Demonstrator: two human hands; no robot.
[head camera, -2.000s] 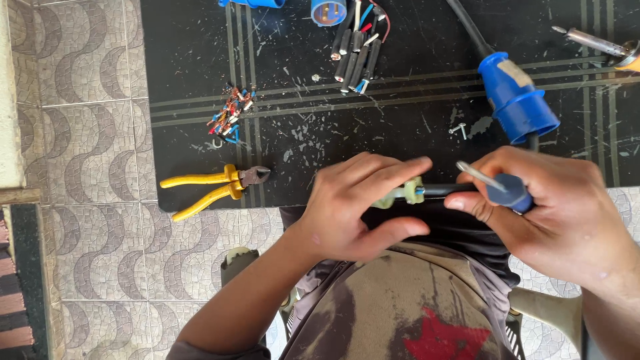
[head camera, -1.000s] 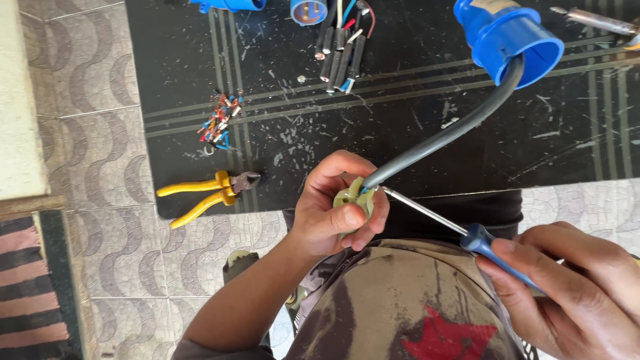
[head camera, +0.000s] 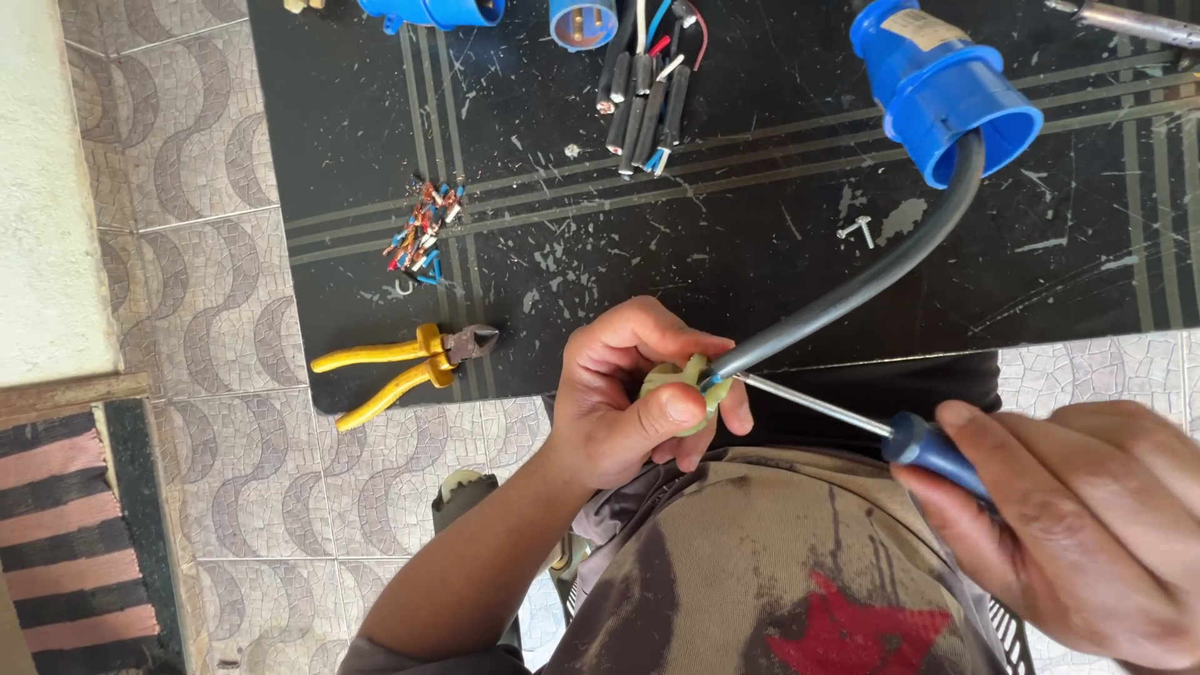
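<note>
My left hand (head camera: 637, 403) grips a pale yellow-green plastic connector insert (head camera: 667, 377) in front of my body, at the table's near edge. A thick black cable (head camera: 844, 291) runs from the insert up through a blue plastic connector housing (head camera: 947, 89) lying on the table. Blue wire shows where the cable meets the insert. In my right hand (head camera: 1069, 506) is a screwdriver (head camera: 928, 450) with a dark blue handle. Its shaft points left, and its tip is at the insert's right side, partly hidden there.
Yellow-handled diagonal cutters (head camera: 412, 366) lie at the black table's (head camera: 544, 253) near left edge. Beyond are wire scraps (head camera: 424, 234), cut cable pieces (head camera: 642, 112), two small screws (head camera: 857, 231), blue connector parts (head camera: 583, 21) and a soldering iron (head camera: 1125, 21).
The blue housing has shifted away from me along the table, and more cable shows. My right hand has moved right and toward me, with the screwdriver now pointing left at the insert.
</note>
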